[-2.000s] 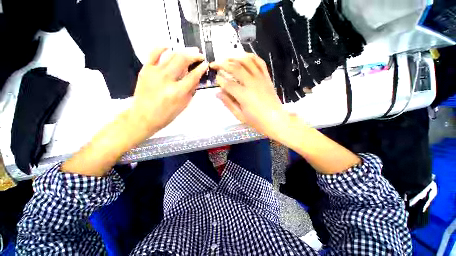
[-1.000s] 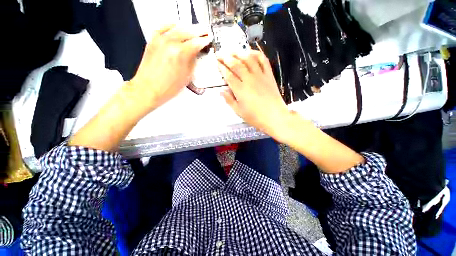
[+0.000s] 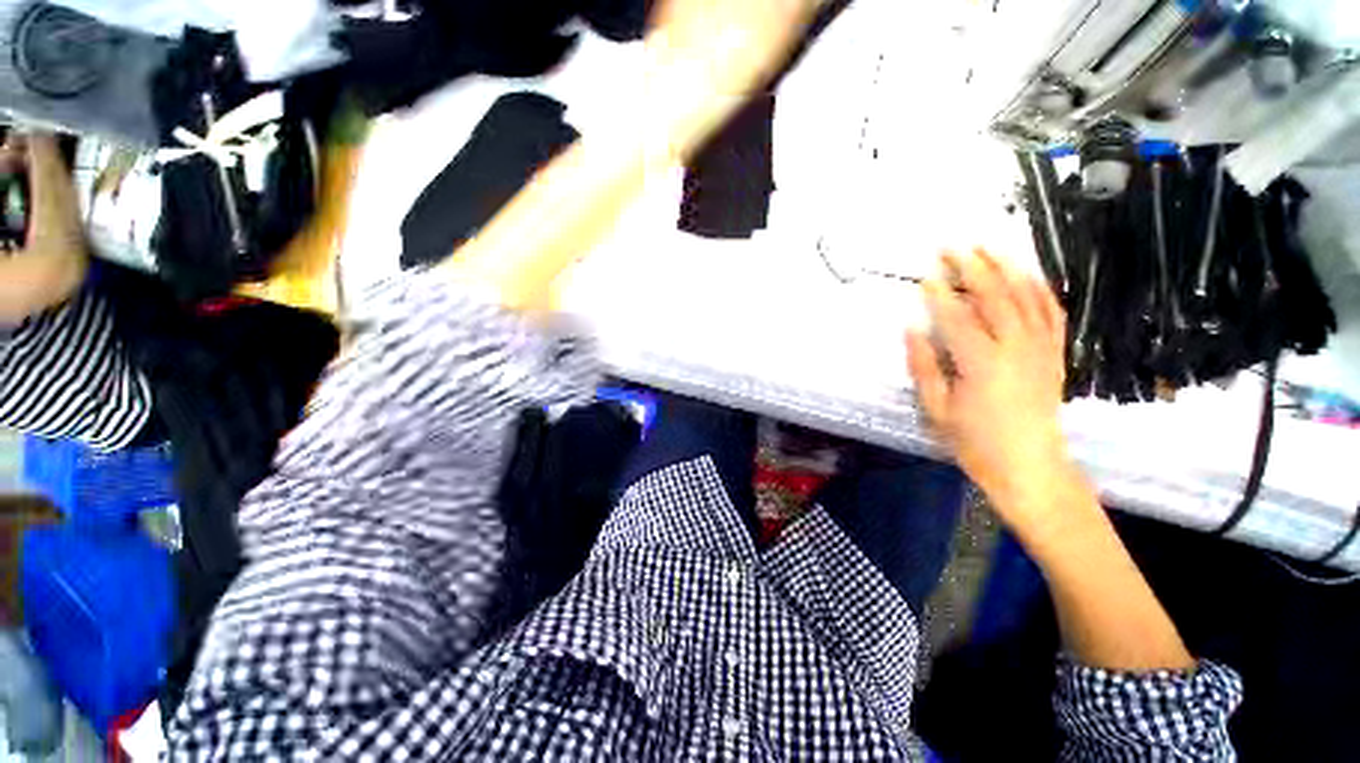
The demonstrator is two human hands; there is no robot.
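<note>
My left hand (image 3: 731, 33) is blurred at the top edge and partly cut off, over black fabric; whether it holds anything cannot be told. My right hand (image 3: 987, 358) rests over the white table (image 3: 835, 331) with its fingers apart and nothing seen in it. A zipper bunch (image 3: 1178, 283) lies fanned out right of my right hand. A black fabric piece (image 3: 728, 187) lies beside my left forearm. Another black piece (image 3: 485, 176) lies on the other side of that forearm. The metal parts of the sewing machine (image 3: 1062, 105) show at the upper right.
At the far left another person's hand (image 3: 38, 239) and striped sleeve show. Near it is a black bundle (image 3: 224, 179) tied with a white strip. A dark thread lies on the table. Blue crates (image 3: 97, 596) stand below left. A black strap hangs over the table's front edge at right.
The view has swung left. My left hand has left the needle area and reached up to the far left part of the table. My right hand has drawn back from the needle toward the front edge.
</note>
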